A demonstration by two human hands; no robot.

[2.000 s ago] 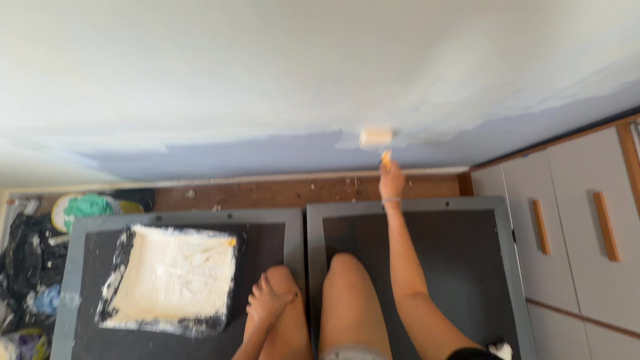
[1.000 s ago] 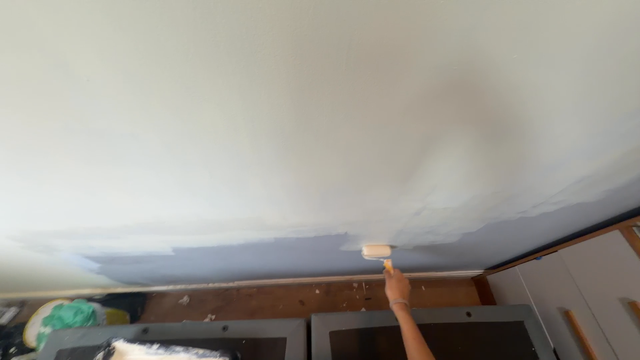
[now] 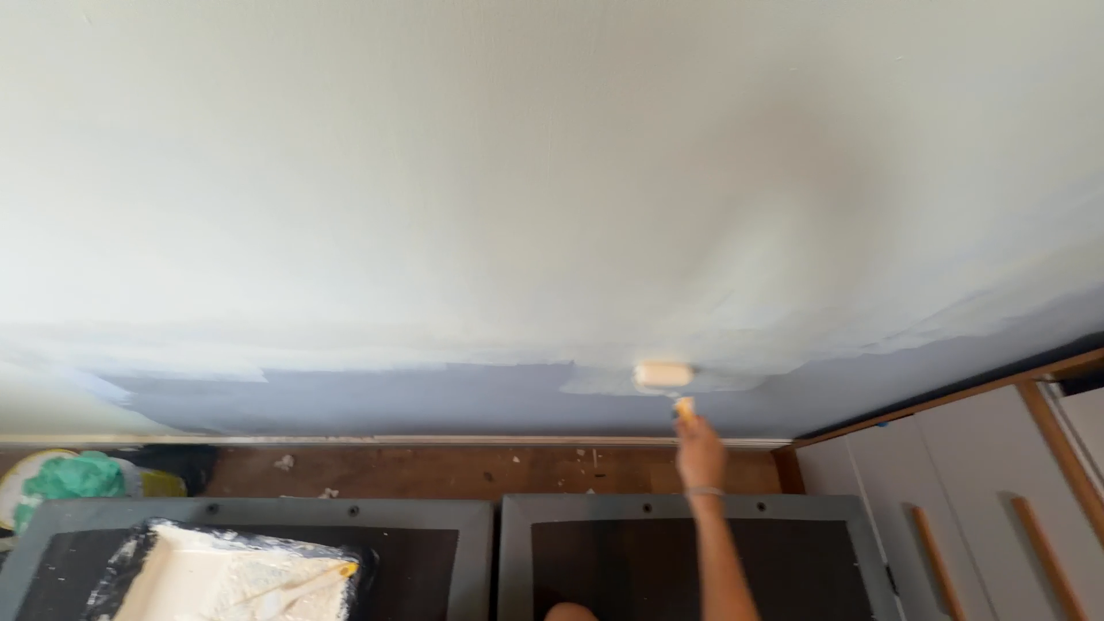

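My right hand (image 3: pixel 700 450) grips the yellow handle of a small paint roller (image 3: pixel 663 373), whose cream-coloured sleeve is against the lower part of the wall (image 3: pixel 483 216). Pale paint covers the wall above, and a blue-grey band (image 3: pixel 414 401) runs along its foot. Around the roller a pale patch overlaps this band. At the lower left lies a paint tray (image 3: pixel 185 573) holding cream paint, its dark rim smeared with paint. My left hand is out of view.
Two grey-framed dark panels (image 3: pixel 494 552) lie side by side below me. Beyond them is a brown floor strip (image 3: pixel 414 470) with paint flakes. A tub with green cloth (image 3: pixel 82 479) stands left; a cabinet with wooden handles (image 3: pixel 936 556) stands right.
The view has tilted up towards the wall. My left hand, on my leg two seconds ago, has left the view. The pale patch around the roller reaches lower over the blue-grey band.
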